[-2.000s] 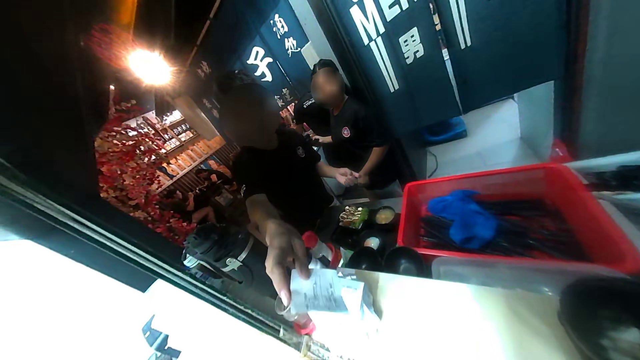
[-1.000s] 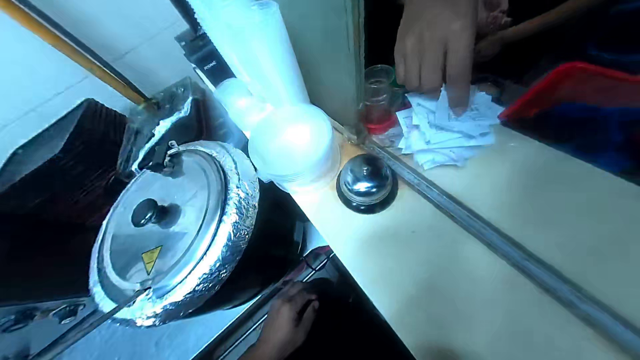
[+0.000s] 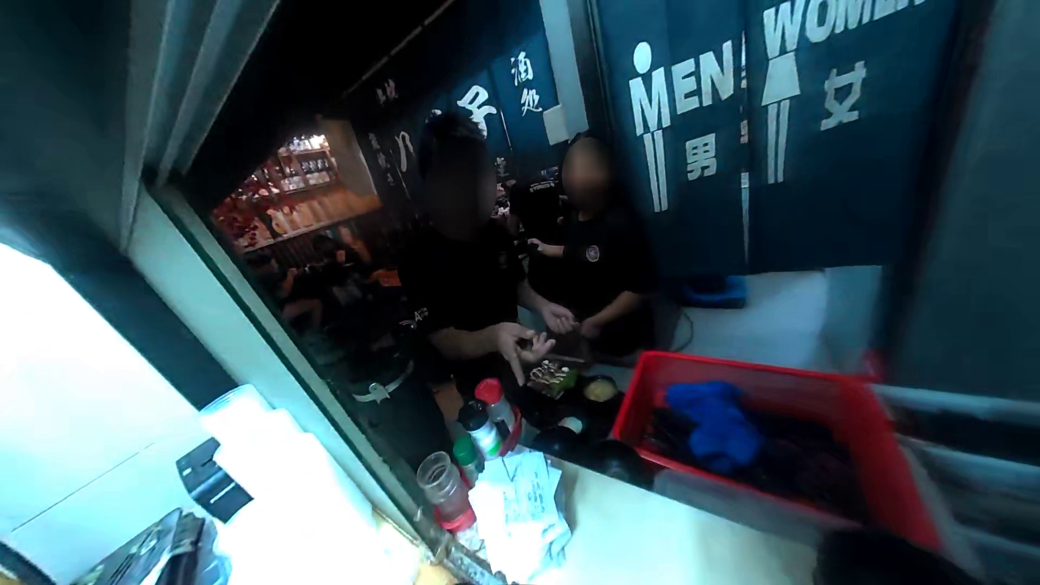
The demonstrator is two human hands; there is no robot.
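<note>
Neither my left hand nor my right hand shows in the head view. A pile of paper slips point(image 3: 520, 504) bearing writing lies on the pale counter point(image 3: 666, 520), beyond the window frame. Against the pile's left side stands a clear plastic container with a red lower part point(image 3: 445, 487). Shaker bottles with a red cap point(image 3: 490, 393), a black cap point(image 3: 474, 416) and a green cap point(image 3: 465, 449) stand just behind. A red plastic crate point(image 3: 756, 370) holds a blue cloth point(image 3: 715, 426) and dark items.
Two co-workers in black stand past the counter, hands raised before them. A food dish point(image 3: 552, 378) and a small bowl point(image 3: 601, 390) sit near them. The window frame point(image 3: 301, 390) crosses at left, beside stacked clear plastic containers point(image 3: 284, 479). Dark curtains point(image 3: 812, 195) hang behind.
The view has swung up from the counter bell and foil-edged pot to the opening. The hand on the paper slips a second ago is off them, and the hand at the bottom has left view.
</note>
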